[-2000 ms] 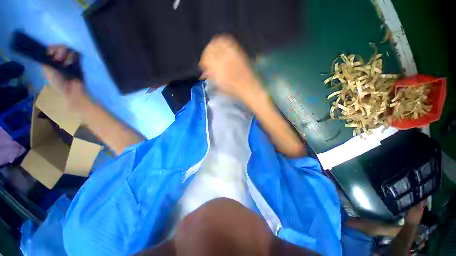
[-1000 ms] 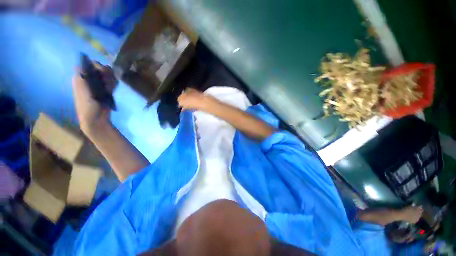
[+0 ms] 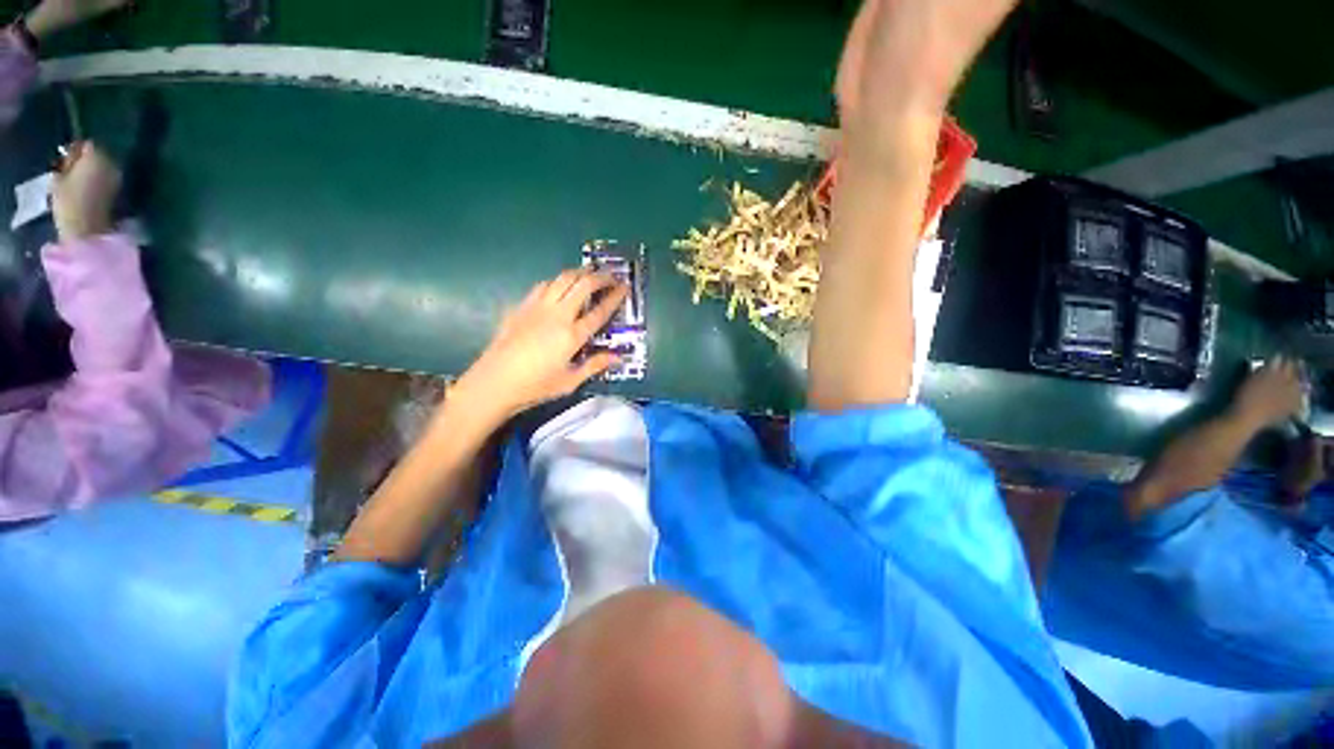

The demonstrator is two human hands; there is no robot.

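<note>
A phone assembly [image 3: 632, 310] with silver parts lies on the green bench in front of me. My left hand [image 3: 549, 340] is on its left side, with fingers and thumb touching it. My right hand [image 3: 922, 59] is stretched far forward over the belt side, partly cut off by the top edge. Whether it holds anything cannot be seen. Tan liner scraps [image 3: 754, 261] are heaped right of the phone assembly. A red bin [image 3: 951, 168] is partly hidden behind my right forearm.
A black tray [image 3: 1141, 285] with four filled pockets is at the right, beside a white paper strip [image 3: 926, 300]. A pale rail [image 3: 439, 76] separates bench from belt, where dark phones [image 3: 517, 32] lie. People's hands are at left [image 3: 88, 190] and right [image 3: 1265, 395].
The view has turned from the floor and cartons to the bench. My left hand has moved from the floor side to the phone assembly. My right hand has moved from my lap to far forward.
</note>
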